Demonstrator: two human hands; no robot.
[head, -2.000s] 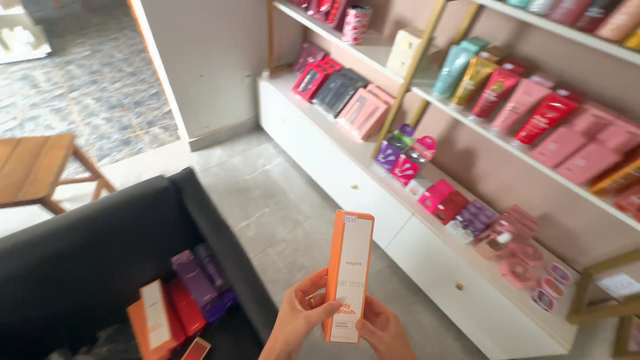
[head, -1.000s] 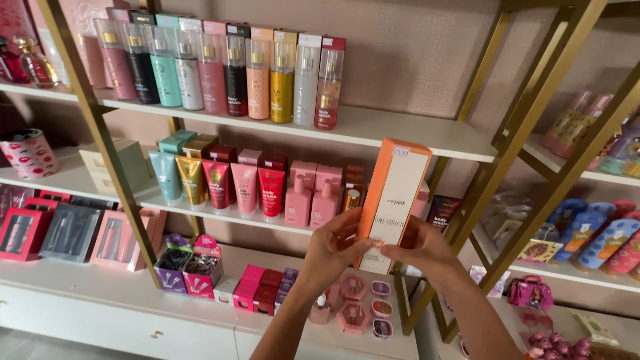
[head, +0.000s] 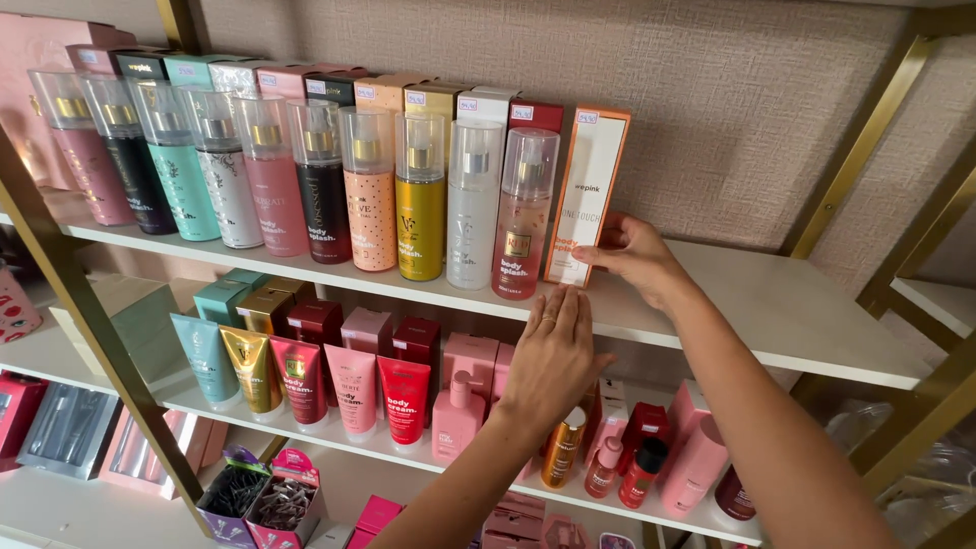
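Observation:
An orange-and-white body splash box [head: 589, 198] stands upright on the upper white shelf [head: 732, 305], at the right end of the row. My right hand [head: 637, 255] grips its lower right side, thumb on the front face and fingers behind. My left hand [head: 560, 347] has its fingers extended close together, fingertips at the shelf's front edge just below the box; whether they touch it I cannot tell. Left of the box is a clear-capped pink body splash bottle [head: 524, 221], with a dark red box [head: 536, 114] behind it.
Several spray bottles [head: 419, 206] line the upper shelf, with boxes behind them. Body cream tubes [head: 404, 400], pump bottles and small boxes fill the shelf below. Gold metal uprights [head: 862, 145] stand at both sides. Lower down are open boxes of small items [head: 282, 503].
The orange-and-white box, earlier held up in both hands, now stands on the upper shelf. My left hand has come off it. The view has moved close to the shelves.

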